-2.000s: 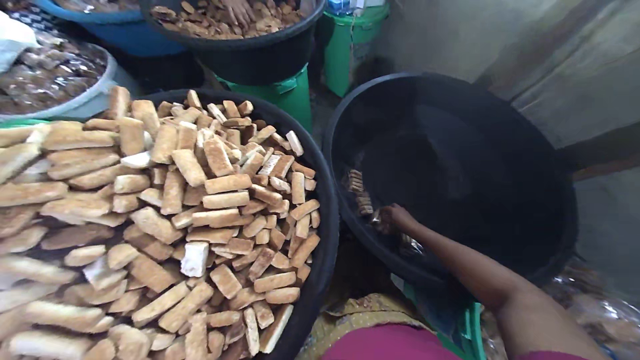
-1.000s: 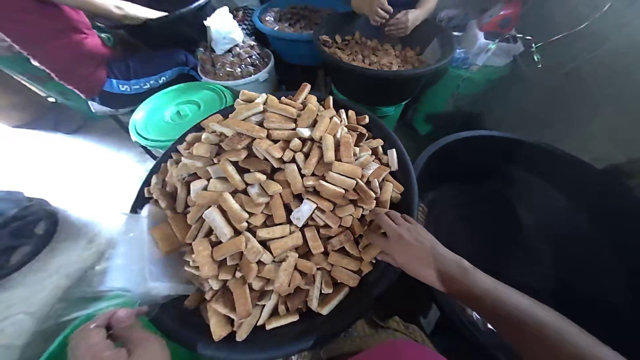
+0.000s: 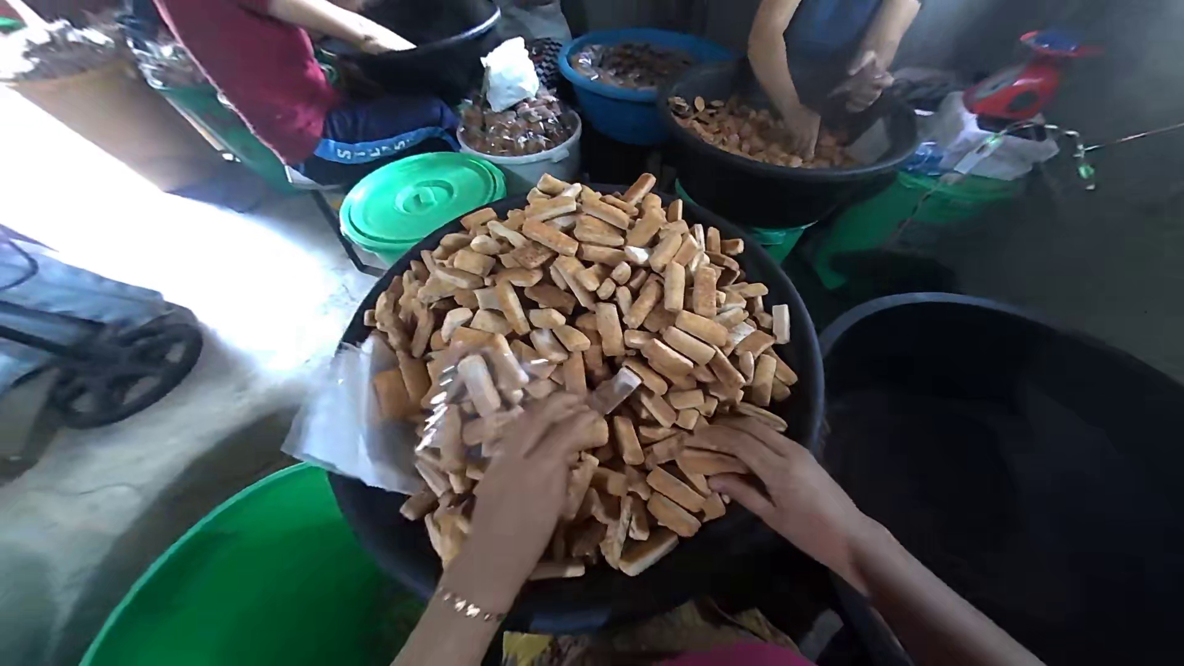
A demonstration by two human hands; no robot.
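Note:
A heap of toasted bread sticks [image 3: 592, 277] fills a round black tub [image 3: 809, 370] in front of me. My left hand [image 3: 546, 444], with a bracelet at the wrist, lies over the heap's near middle, at a clear plastic bag [image 3: 444, 407]; whether its fingers grip the bag or a stick is unclear. My right hand [image 3: 777, 472] rests on the sticks at the near right of the tub, its fingers spread around some of them. More clear plastic bags [image 3: 342, 416] lie at the tub's left edge.
An empty-looking black tub [image 3: 962, 305] stands at right, a green tub [image 3: 240, 518] at lower left. Behind are a green lid [image 3: 424, 196], a grey bucket [image 3: 564, 153], a blue basin [image 3: 592, 102] and a black basin [image 3: 786, 180] with a person's hands in it.
My right hand, earlier in the right-hand black tub, is now on the bread sticks. My left hand has moved from the lower left onto the heap. The view has swung left.

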